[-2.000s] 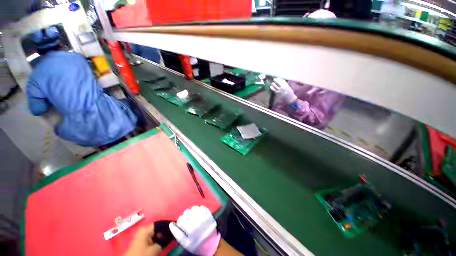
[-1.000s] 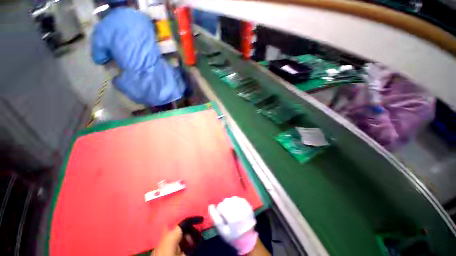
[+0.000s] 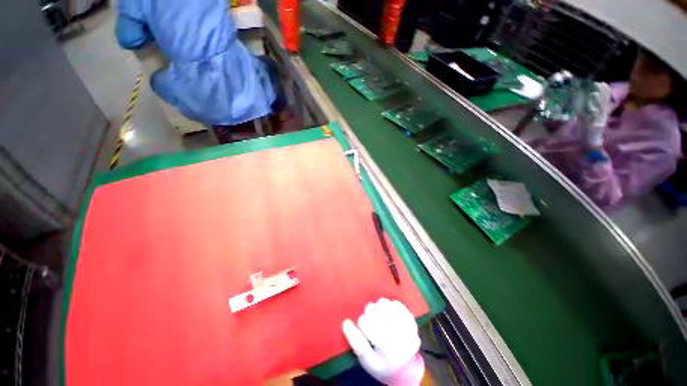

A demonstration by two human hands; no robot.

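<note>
My right hand (image 3: 388,341), in a white glove with a pinkish cuff, is over the front right corner of the red mat (image 3: 181,226). Its fingers are bent, its thumb is apart, and nothing shows in it. Only a sliver of my bare left hand (image 3: 285,378) shows at the bottom edge, beside a dark thing, probably the black-handled cutters (image 3: 307,380); its grip is cut off. A flat white-silver strip with red marks (image 3: 264,289) lies on the mat. A thin dark stick (image 3: 386,247) lies near the mat's conveyor-side edge.
The green conveyor belt (image 3: 422,200) runs along the right with several green boards; one (image 3: 488,211) bears a greyish-white rectangle. A person in blue (image 3: 203,64) sits beyond the table. A person in pink (image 3: 625,151) holds a board across the belt, near a black tray (image 3: 461,71).
The view has turned downward and to the left. The bare hand and dark thing have dropped almost out of the bottom edge. The near-right belt board has moved towards the lower right corner.
</note>
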